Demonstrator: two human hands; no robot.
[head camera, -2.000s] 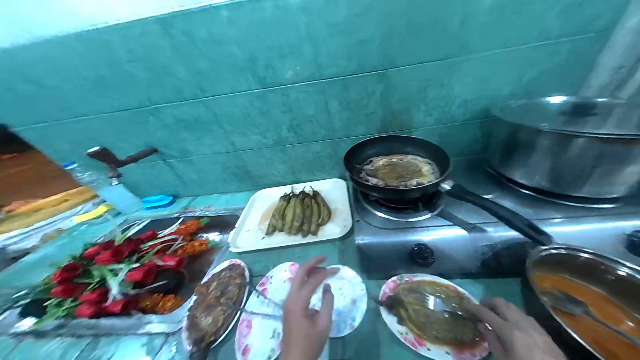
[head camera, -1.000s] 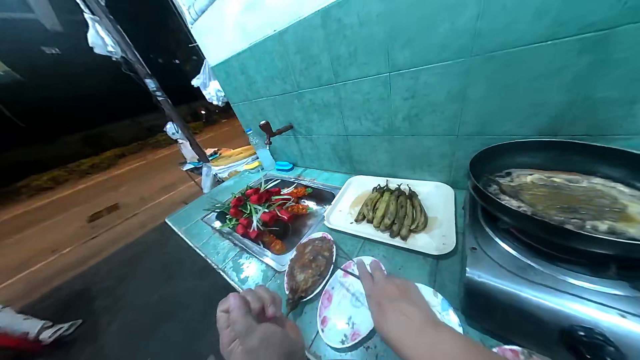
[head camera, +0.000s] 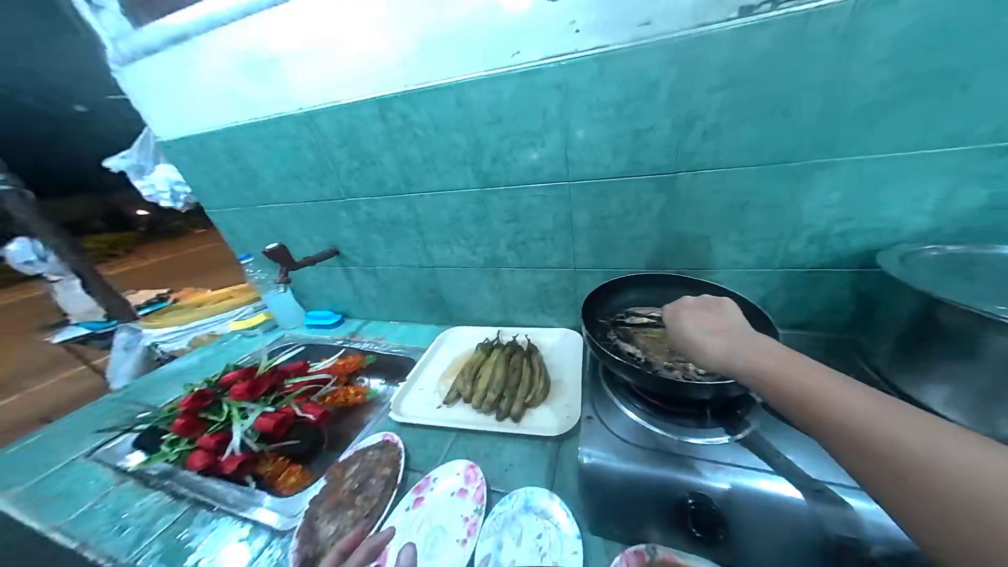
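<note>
My right hand (head camera: 705, 335) reaches over the black frying pan (head camera: 606, 346), its fingers low at the flat browned food (head camera: 654, 346) frying inside; what the fingers hold, if anything, is hidden. The pan sits on the steel gas stove (head camera: 646, 480). At the bottom edge, only the fingertips of my left hand (head camera: 370, 550) show, between the oval plate of browned food (head camera: 354, 492) and the floral oval plate (head camera: 441, 512). A patterned plate (head camera: 529, 531) lies to the right of these. Behind them, a white tray (head camera: 563, 409) holds cooked green eggplants (head camera: 504, 378).
A steel sink (head camera: 346, 441) at left holds red flowers or vegetables (head camera: 272, 421) with green stems. Behind it are a tap (head camera: 295, 258), a plastic bottle (head camera: 279, 299) and a blue item (head camera: 323, 318). A large metal pot (head camera: 945, 346) stands at right. Another plate's rim (head camera: 661, 556) shows at the bottom.
My right hand has moved from the plates to over the frying pan. My left hand is now mostly below the frame. The view has swung left and partly back.
</note>
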